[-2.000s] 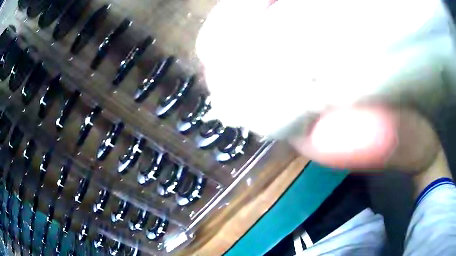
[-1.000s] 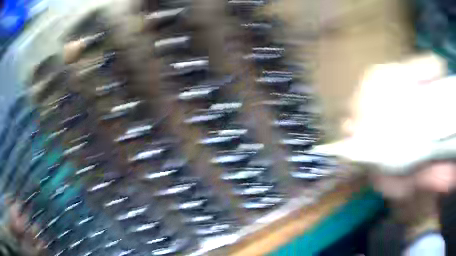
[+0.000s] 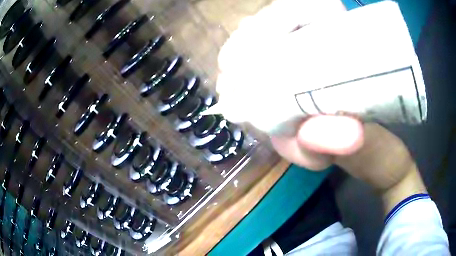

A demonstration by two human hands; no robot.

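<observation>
My right hand (image 3: 332,137), bare, is at the right of the view, gripping a white nozzle bottle (image 3: 367,60). Thumb and fingertips show; much of the bottle and the far fingers are washed out by glare. The bottle lies nearly level, its black-outlined label showing. Its pointed nozzle (image 3: 214,109) points left, with the tip at or just over the glossy black round parts (image 3: 172,95) at the end of one row; contact cannot be told. The parts stand on edge in rows in a clear plastic tray (image 3: 200,187). My left hand is not in view.
A brown board (image 3: 235,212) lies under the tray, its edge running diagonally at the lower middle. The teal bench top (image 3: 272,207) shows beyond it. My light sleeve (image 3: 412,230) and clothing are at the lower right.
My right hand and the bottle came back over the row after showing further right and blurred one second ago. The bottle's label now shows. The view has steadied.
</observation>
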